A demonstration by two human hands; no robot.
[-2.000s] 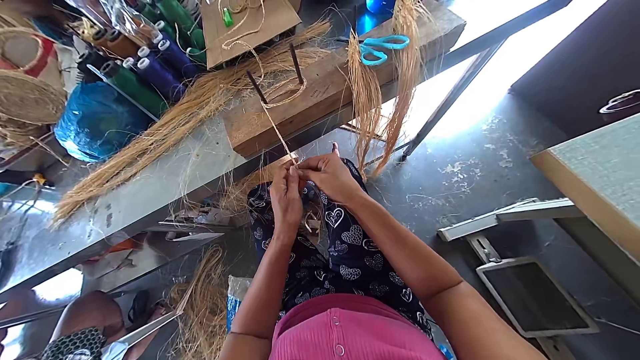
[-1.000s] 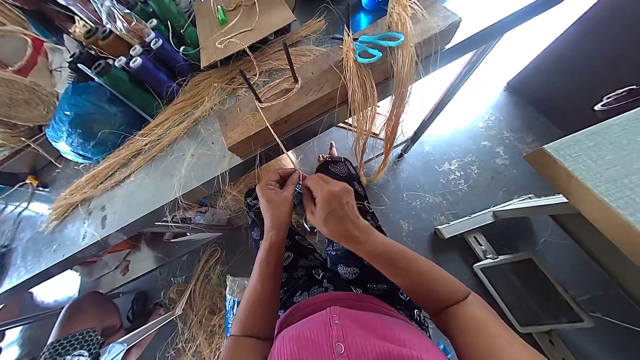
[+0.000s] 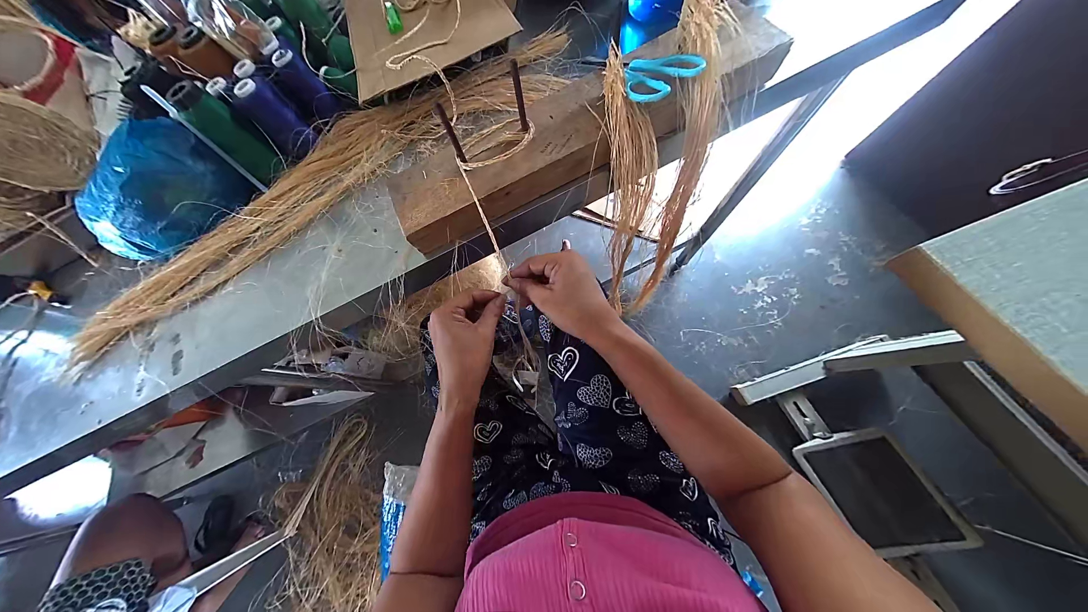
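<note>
A thin twisted cord of plant fibre (image 3: 483, 212) runs taut from around two dark metal pegs (image 3: 450, 133) on a wooden beam (image 3: 501, 187) down to my hands. My right hand (image 3: 565, 293) pinches the cord's lower end between thumb and fingertips. My left hand (image 3: 466, 340) is just below and to the left, thumb and forefinger pinched together close by the cord; whether a strand is between them is too small to tell. Loose fibre ends hang under my hands. More cord lies in loops on a brown board (image 3: 476, 34) behind the pegs.
A long bundle of raw fibre (image 3: 280, 212) lies along the metal table (image 3: 255, 306). Turquoise-handled scissors (image 3: 667, 76) and hanging fibre hanks (image 3: 633, 161) are at the beam's right end. Thread spools (image 3: 263, 106) and a blue plastic bag (image 3: 161, 187) stand at left. Another person's leg (image 3: 132, 544) shows lower left.
My hands, close together on the cord before, are now slightly apart, the left one lower and to the left. The cord still runs taut from the pegs.
</note>
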